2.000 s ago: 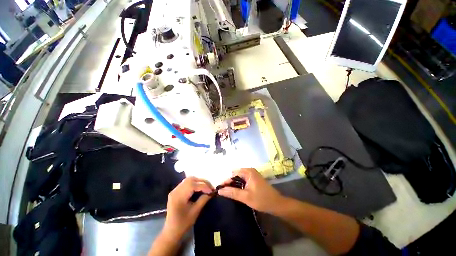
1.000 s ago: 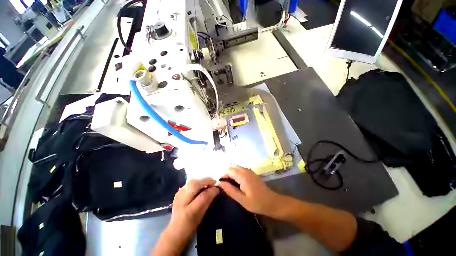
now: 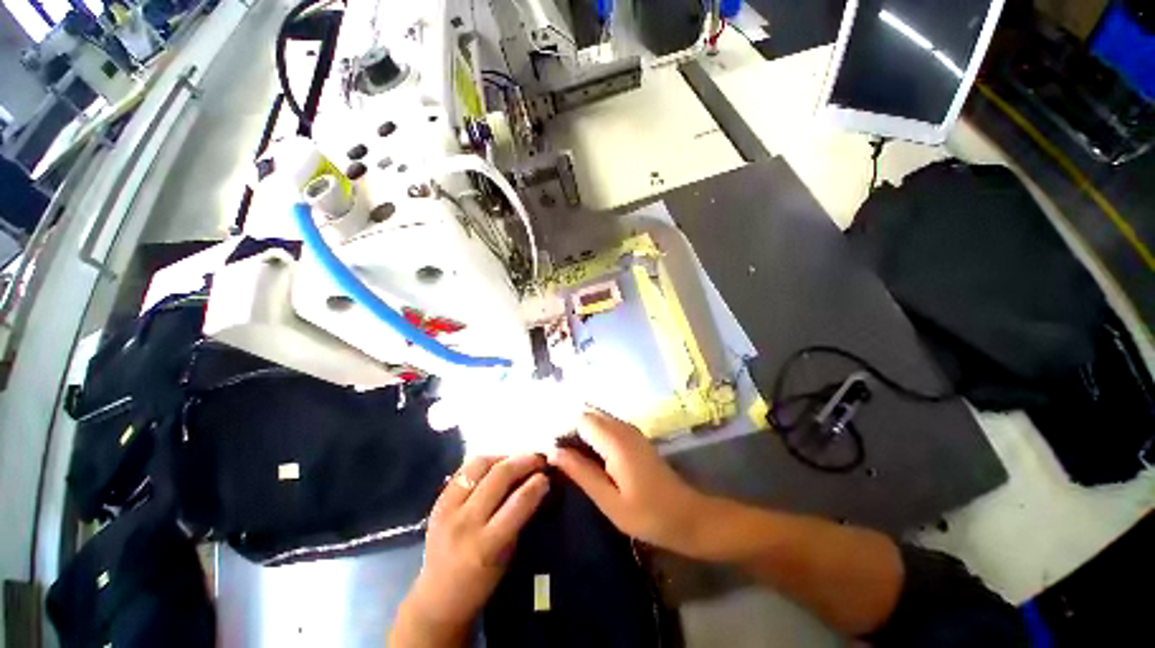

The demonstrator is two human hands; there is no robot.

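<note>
A black bag piece (image 3: 576,570) with a small pale label (image 3: 542,592) lies below the brightly lit needle area, its lower part cut off by the picture's bottom edge. My left hand (image 3: 488,532) and my right hand (image 3: 633,487) meet at its top edge and pinch it between their fingertips. The exact spot they grip is partly hidden by the fingers. The white sewing machine head (image 3: 380,279), with a red emblem and a blue hose (image 3: 367,301), stands just beyond the hands. The needle itself is lost in glare.
Several black bag pieces (image 3: 317,462) lie heaped at the left. A yellow-edged plate (image 3: 671,329) is right of the needle area. A black cable (image 3: 775,424) lies coiled on the dark plate (image 3: 811,291). A black cloth bundle (image 3: 988,291) and a tablet (image 3: 909,63) are at the right.
Both hands have moved slightly forward with the bag piece's top edge, closer to the lit needle area. The dark end between the fingertips shows less. The whole view has shifted a little.
</note>
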